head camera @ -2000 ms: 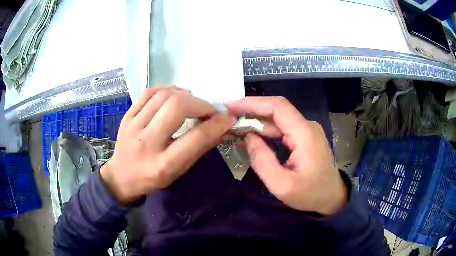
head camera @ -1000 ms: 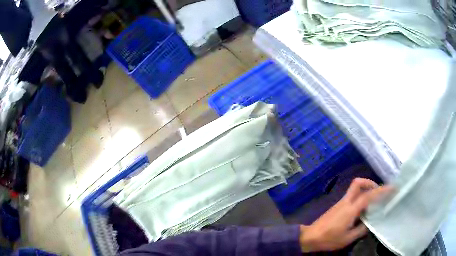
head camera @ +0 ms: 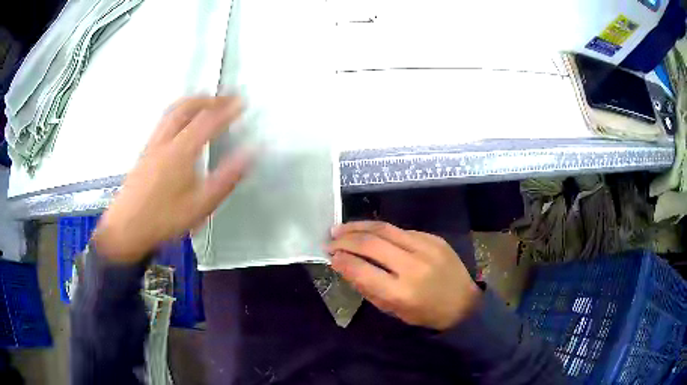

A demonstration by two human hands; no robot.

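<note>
A pale grey-green garment panel [head camera: 275,203] lies over the table's front edge, its lower end hanging above my lap. A raised seam line runs along its left part and a narrow light edge along its bottom. My right hand [head camera: 403,271] pinches the panel's lower right corner. My left hand [head camera: 177,173] is blurred, over the panel's left side, with fingers apart; it does not grip the cloth.
A stack of green pieces [head camera: 56,83] lies on the table at left. A measuring tape [head camera: 482,161] runs along the front edge. A smartphone [head camera: 618,89] lies at right beside the machine's blue and white part [head camera: 629,34]. Blue crates [head camera: 603,316] stand below, with grey-green cloth hanging at right.
The view has swung back from the floor and crates at left to the table. My right hand is now in view at the panel's corner. My left hand has let go of the panel's edge.
</note>
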